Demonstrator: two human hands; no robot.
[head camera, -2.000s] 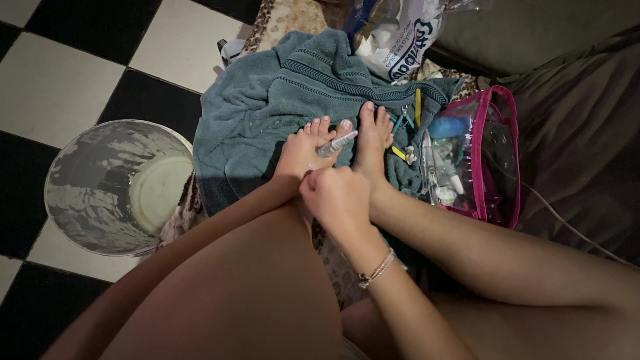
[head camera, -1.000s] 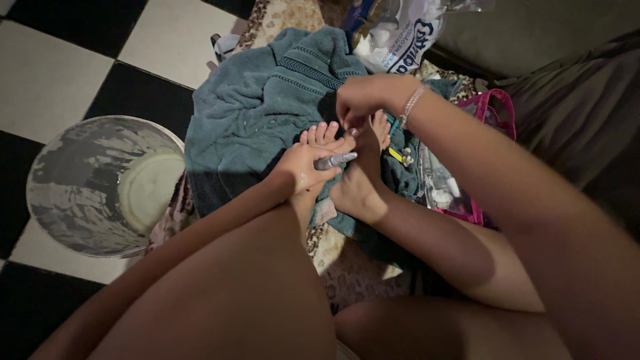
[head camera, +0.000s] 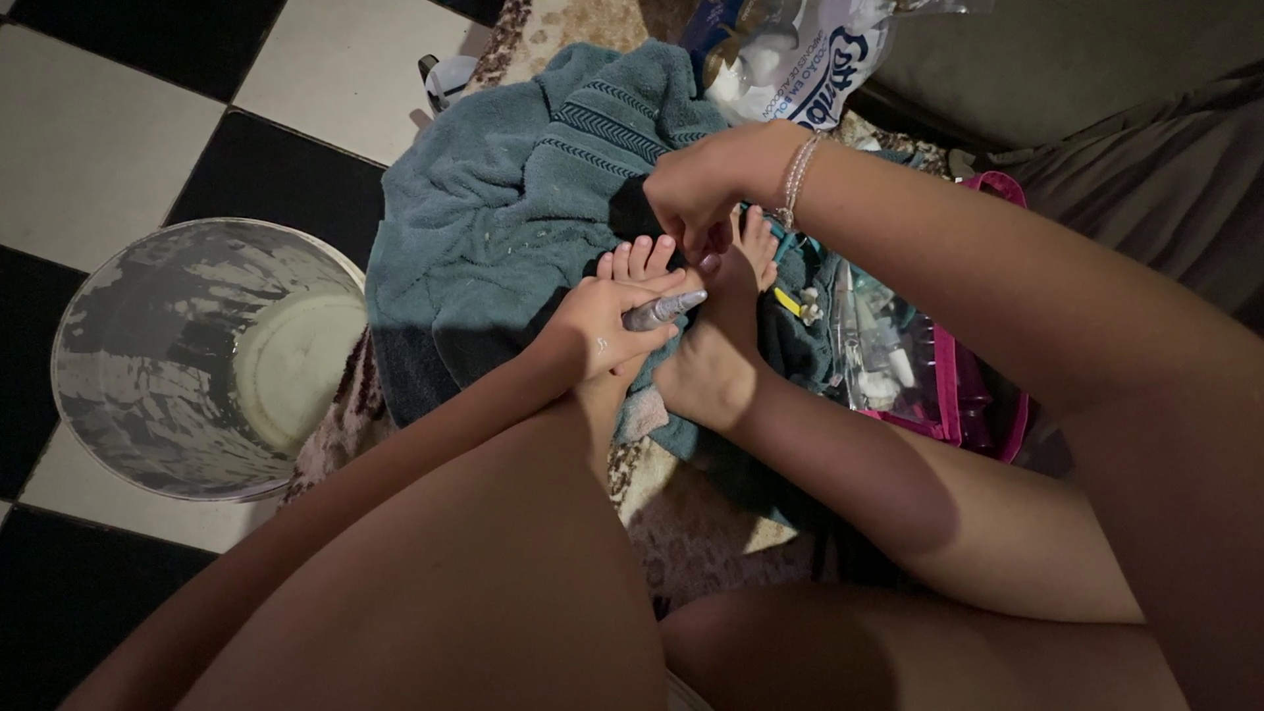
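Note:
My left hand (head camera: 607, 331) lies over the top of one bare foot (head camera: 640, 259) and holds a small grey tube with a tapered nozzle (head camera: 664, 310) between its fingers. A small white smear marks the back of that hand. Above the big toe of the same foot is my right hand (head camera: 696, 197), fingers bent down and pinched together; whether something is between them I cannot tell. The other foot (head camera: 755, 247) is beside it, partly behind my right hand. Both feet rest on a blue-green towel (head camera: 474, 227).
A grey-streaked bucket (head camera: 148, 365) stands on the checkered floor at left. At right lies a clear pouch with pink trim (head camera: 943, 385), holding small items. A yellow-handled tool (head camera: 787, 301) lies near the feet, and a bag of cotton balls (head camera: 815, 69) beyond the towel. Patterned fabric (head camera: 671, 494) lies underneath.
My right hand was low between the feet with the tube near it; it has moved up and over to the toes. The tube is now in my left hand.

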